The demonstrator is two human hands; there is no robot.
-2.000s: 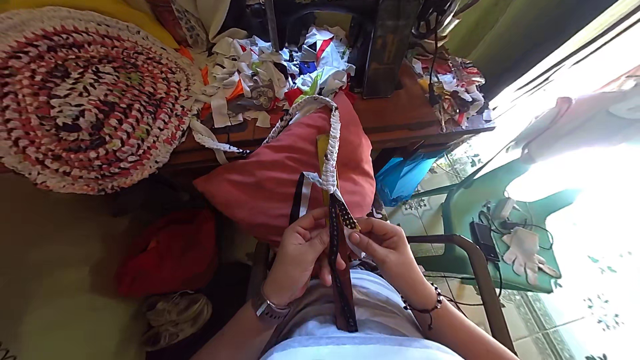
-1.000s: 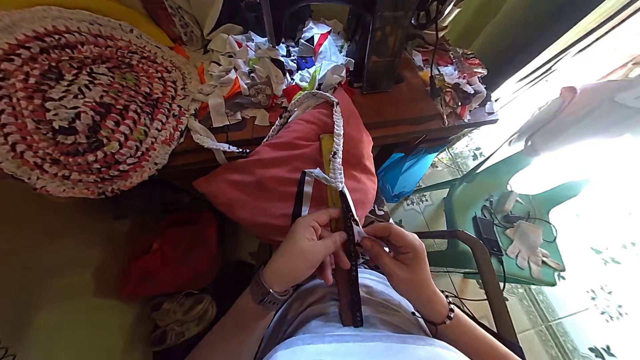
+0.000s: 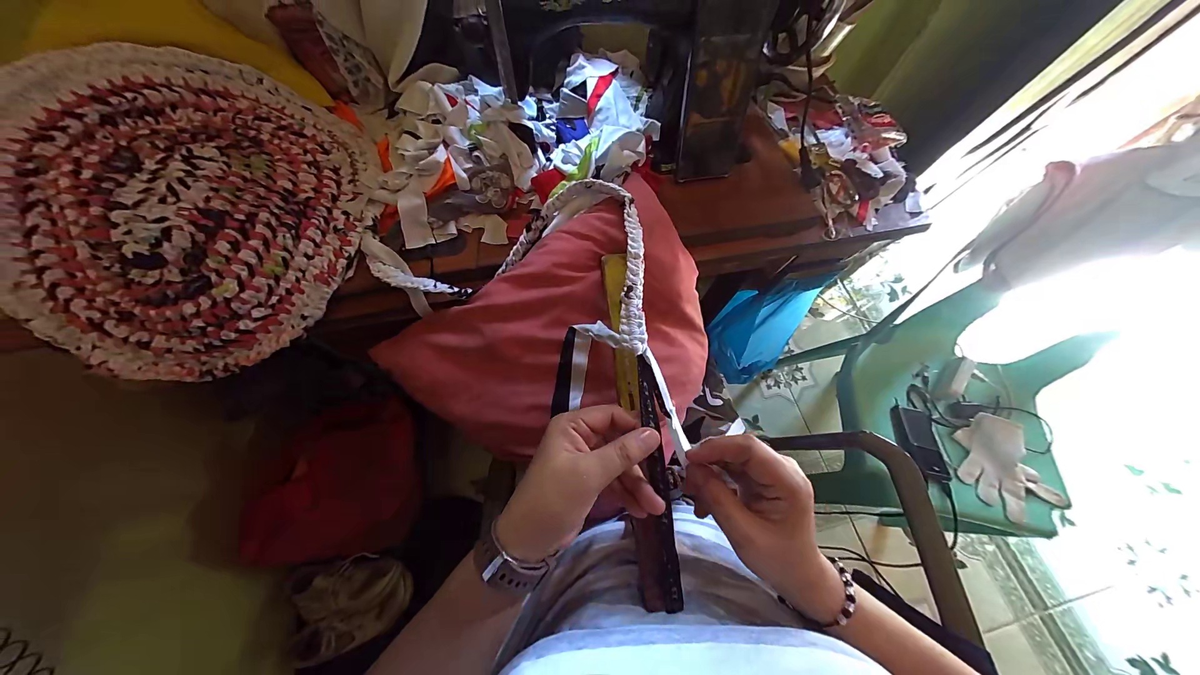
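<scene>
A white braided fabric cord (image 3: 634, 272) runs from the round rag rug (image 3: 197, 206) over a red cushion (image 3: 497, 347) toward my lap. Loose strips hang from the braid's lower end. My left hand (image 3: 600, 464) pinches the black fabric strip (image 3: 656, 525), whose tail lies down over my lap. Between the fingertips of my right hand (image 3: 755, 506) is a white fabric strip (image 3: 670, 412), drawn down and right from the braid. Another black and white strip (image 3: 568, 375) lies to the left on the cushion. A yellow strip-like piece (image 3: 614, 291) lies behind the braid.
Fabric scraps (image 3: 506, 141) are heaped on the wooden table (image 3: 731, 206) around a sewing machine (image 3: 717, 84), with more scraps (image 3: 858, 159) at its right end. A green plastic chair (image 3: 862, 412) holds a glove (image 3: 998, 459) and a black adapter (image 3: 922, 441). A metal armrest (image 3: 900, 459) curves beside my right arm.
My right hand has moved slightly away from my left, and the white strip now stretches visibly between the braid and my right fingertips. My left hand stays near the black strip.
</scene>
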